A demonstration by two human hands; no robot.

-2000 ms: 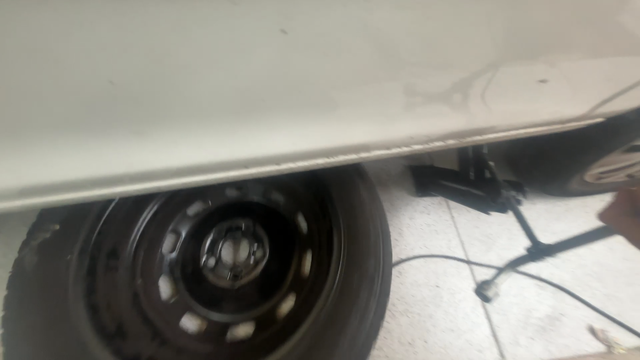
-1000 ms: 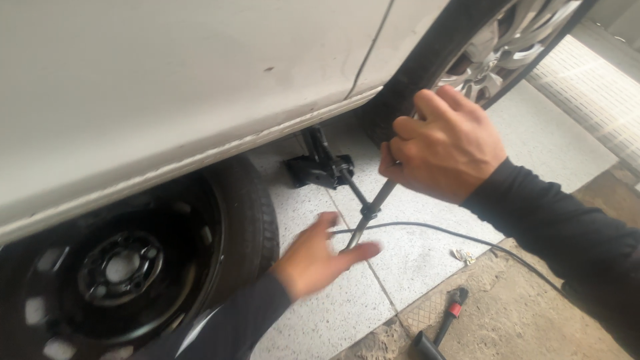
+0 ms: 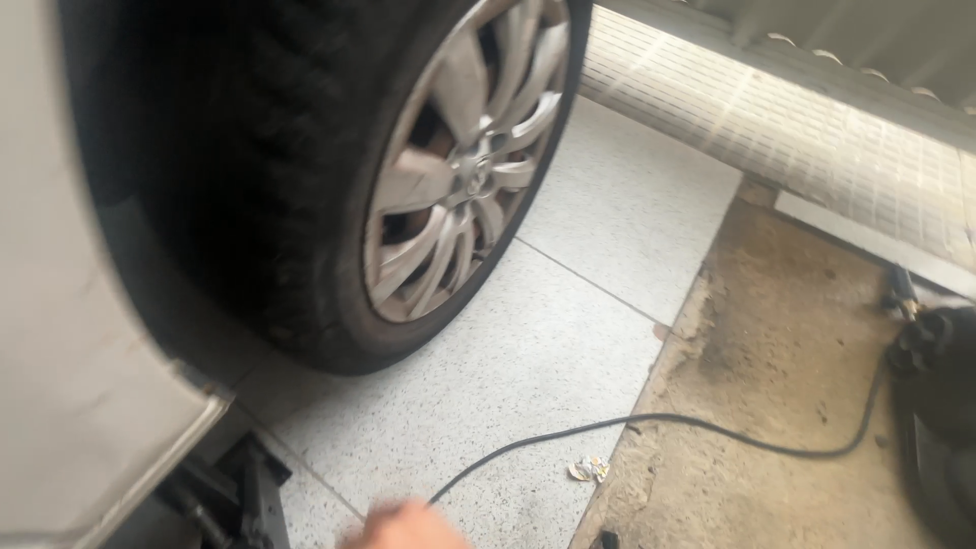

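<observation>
One blurred hand, which by its place looks like my right hand, shows only in part at the bottom edge, left of centre. Whether it holds anything is hidden below the frame. My left hand is out of view. To the left of the visible hand, a black car jack stands under the sill of the light-coloured car. Above them is the car's mounted wheel, with a black tyre and a silver multi-spoke wheel cover.
A dark hose or cable crosses the speckled floor tiles and bare concrete to a black machine at right. A crumpled wrapper lies near the tile edge. A pale perforated strip runs along the top right.
The view has swung right towards the mounted wheel. The loose steel wheel, the bar gripped by my right hand and my left hand have left the view.
</observation>
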